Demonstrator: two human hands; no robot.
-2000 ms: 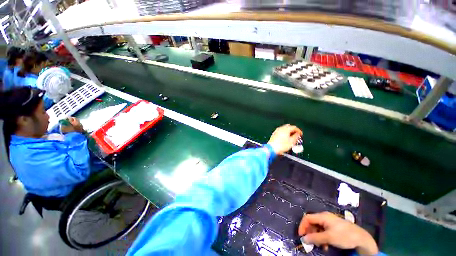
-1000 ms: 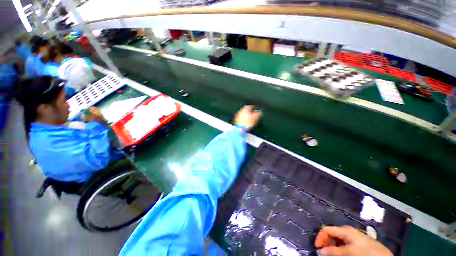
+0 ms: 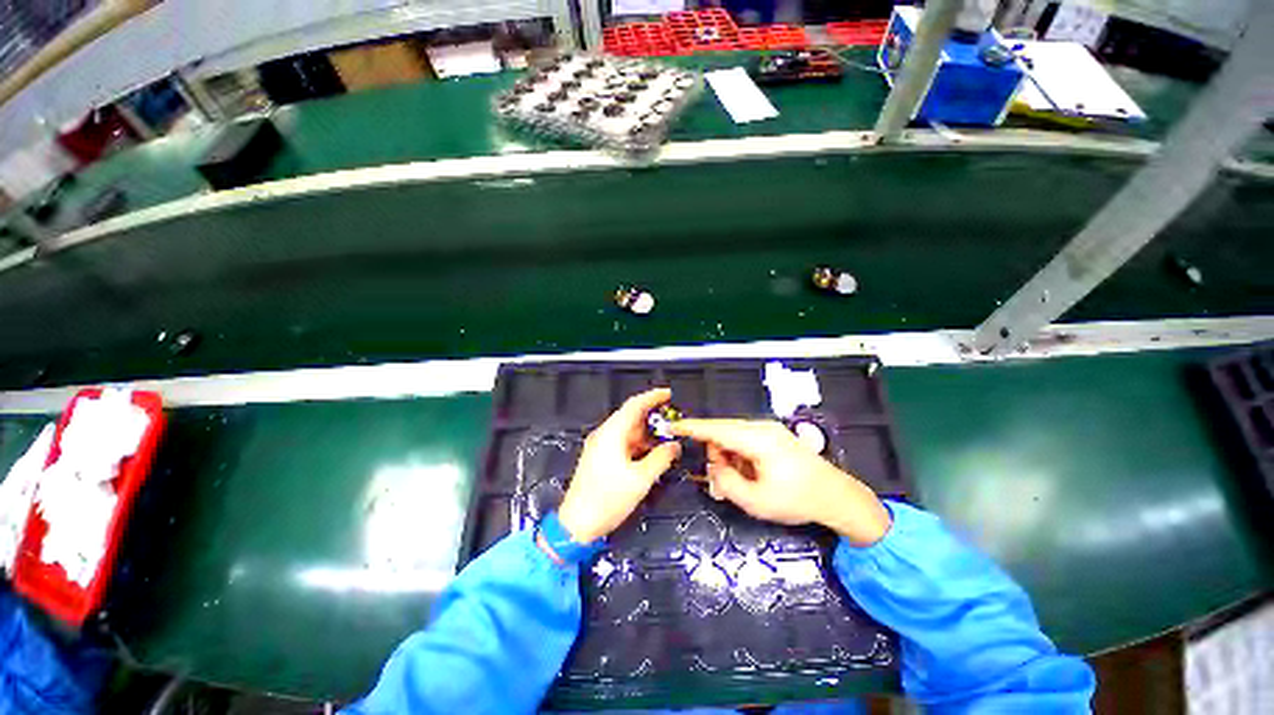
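My left hand (image 3: 615, 468), with a blue band at the wrist, holds a small round module (image 3: 662, 419) with a white face and a gold-orange part between thumb and fingers. My right hand (image 3: 769, 468) meets it from the right, its index fingertip at the module; whether it grips anything is unclear. Both hands are above a shiny clear blister tray (image 3: 706, 559) lying on the black carrier tray (image 3: 587, 380). A white scrap piece (image 3: 792, 387) lies at the tray's upper edge. A round white piece (image 3: 809, 436) shows just behind my right hand.
A green conveyor (image 3: 461, 266) runs behind the tray, with modules (image 3: 634, 300) on it. A red bin (image 3: 140, 461) of white pieces stands at left. A filled blister tray (image 3: 601, 101) is on the far bench. A metal post (image 3: 1118, 210) rises at right, near another black tray (image 3: 1248, 405).
The view has swung right. My left hand has come back from over the conveyor to above the tray and now holds a module. My right hand has moved up to meet it.
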